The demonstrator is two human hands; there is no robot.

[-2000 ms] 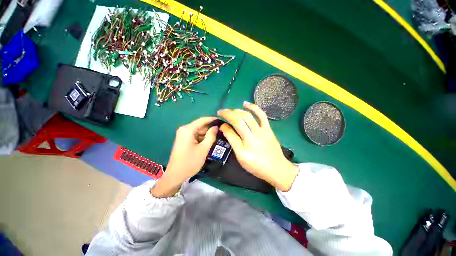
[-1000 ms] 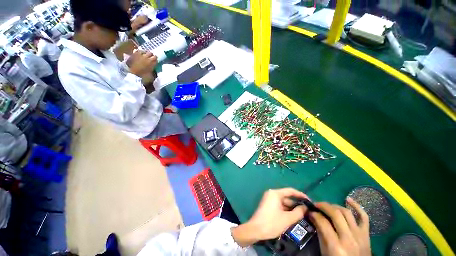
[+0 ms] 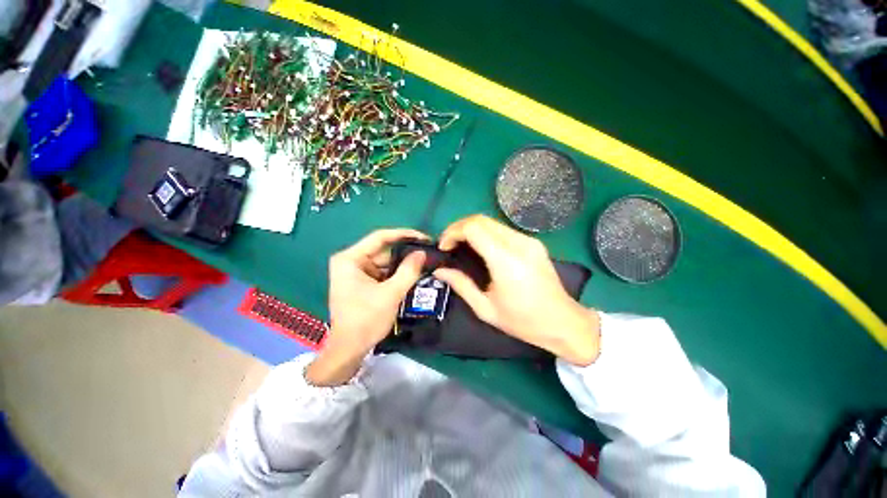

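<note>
A black device housing (image 3: 486,326) lies in front of me at the bench's near edge, partly under my right hand. A square circuit module with a white code label (image 3: 425,299) sits at its left end. My left hand (image 3: 368,288) and my right hand (image 3: 511,282) pinch the housing's top end, above the module, with fingers and thumbs nearly meeting. What the fingertips press there is hidden. A second black housing (image 3: 146,173) with a labelled module lies at the left.
A pile of wired boards (image 3: 336,122) lies on a white sheet (image 3: 277,201). A thin dark stick (image 3: 449,175) lies beside it. Two screw dishes (image 3: 540,190), (image 3: 637,239) stand at right. A blue bin (image 3: 60,126), red stool (image 3: 141,272) and red perforated tray (image 3: 285,316) are at left.
The view swung left, showing a person at the bench, and has come back down. Both hands stayed on the housing; my right hand now lies slightly farther right than two seconds ago.
</note>
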